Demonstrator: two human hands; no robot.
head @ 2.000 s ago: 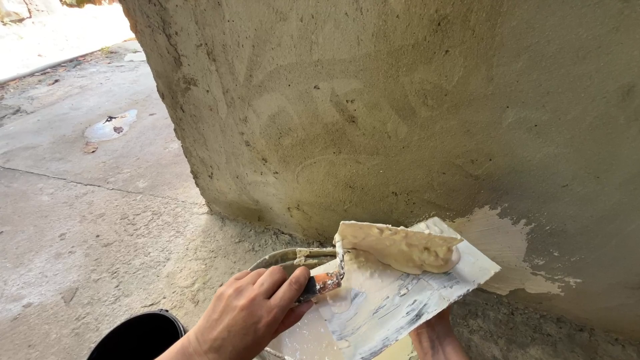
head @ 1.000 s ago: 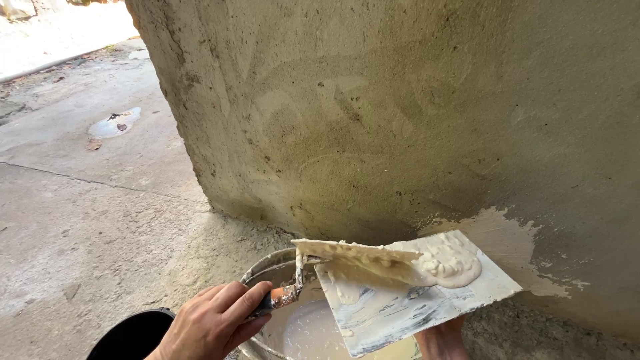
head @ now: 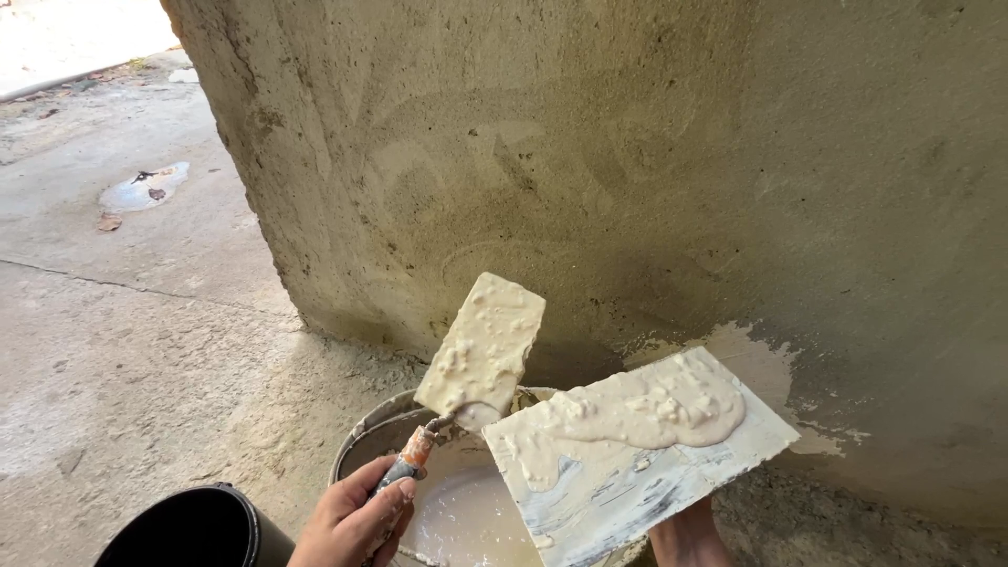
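Observation:
My left hand point(head: 366, 512) grips the grey and orange handle of a plastering trowel point(head: 487, 342), whose blade is coated with lumpy cream plaster. The blade tilts upward over the rim of a bucket point(head: 346, 449) of wet plaster. My right hand point(head: 689, 535) is under a flat hawk board point(head: 630, 480), mostly hidden by it; the board lies tilted over the bucket's right side. A thick mound of plaster point(head: 654, 402) spreads along its far half. Behind the board, a pale plaster patch point(head: 760, 362) covers the low part of the wall.
A rough concrete wall point(head: 504, 173) rises close in front, its broken edge at the left. A black bucket point(head: 248, 528) stands at the lower left on the concrete floor point(head: 134, 354). Farther off lie a whitish spill point(head: 146, 189) and a dry leaf point(head: 109, 223).
The trowel has left the board and turned, its plaster-coated face now showing over the bucket. The board has shifted right since the earliest frame, uncovering more of the bucket.

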